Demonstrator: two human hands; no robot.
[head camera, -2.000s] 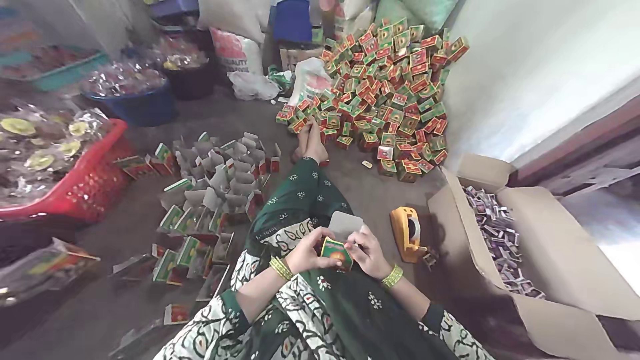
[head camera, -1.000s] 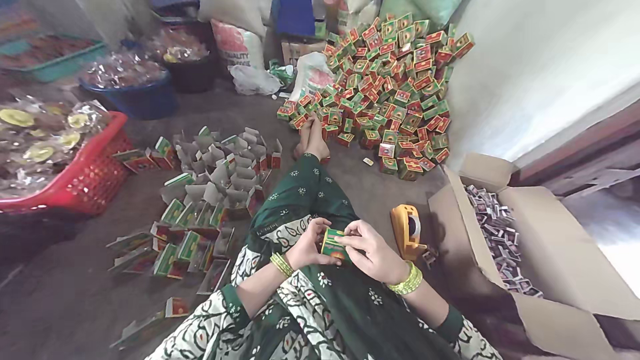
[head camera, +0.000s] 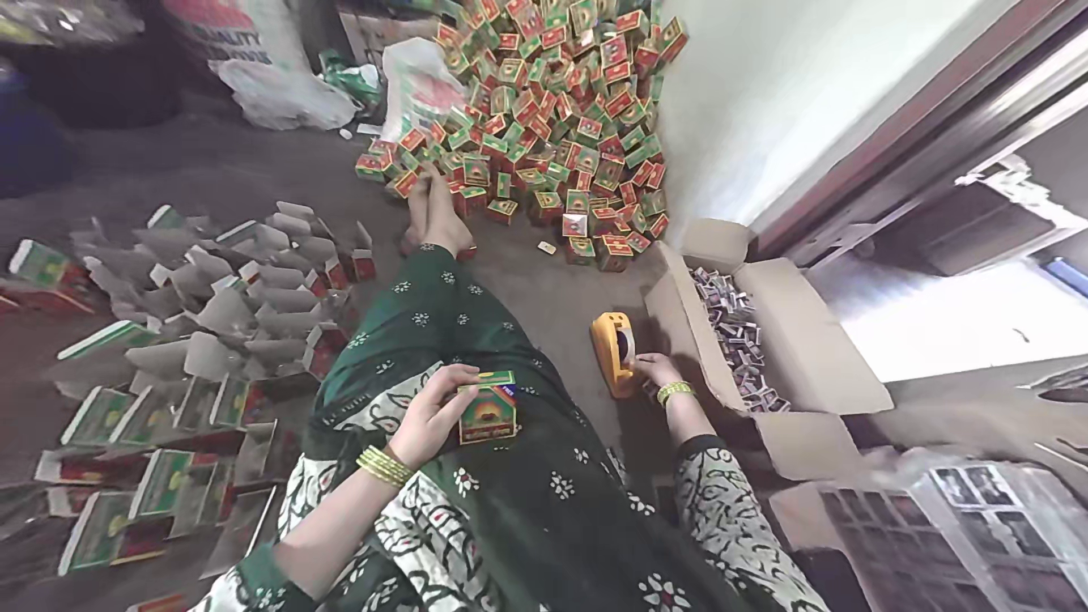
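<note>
My left hand (head camera: 435, 414) holds a small green and red printed carton (head camera: 489, 415) on my lap, fingers on its left side and top edge. The carton's top is closed. Over to the right, my right hand (head camera: 659, 371) is at the cutter side of a yellow tape dispenser (head camera: 614, 353) that stands on the floor. A roll of tape sits in the dispenser. The fingertips are close together near its front end; whether they pinch any tape is too small to tell.
Open cartons (head camera: 225, 319) stand in rows at the left. A heap of closed cartons (head camera: 552, 127) lies beyond my feet. Right of the dispenser is an open cardboard box (head camera: 693, 327) of small packets (head camera: 735, 340). Sacks (head camera: 246, 51) stand at the back left.
My right hand has left the carton and moved right to the tape dispenser. The carton's raised flap, seen at first, is down. The view has turned to the right.
</note>
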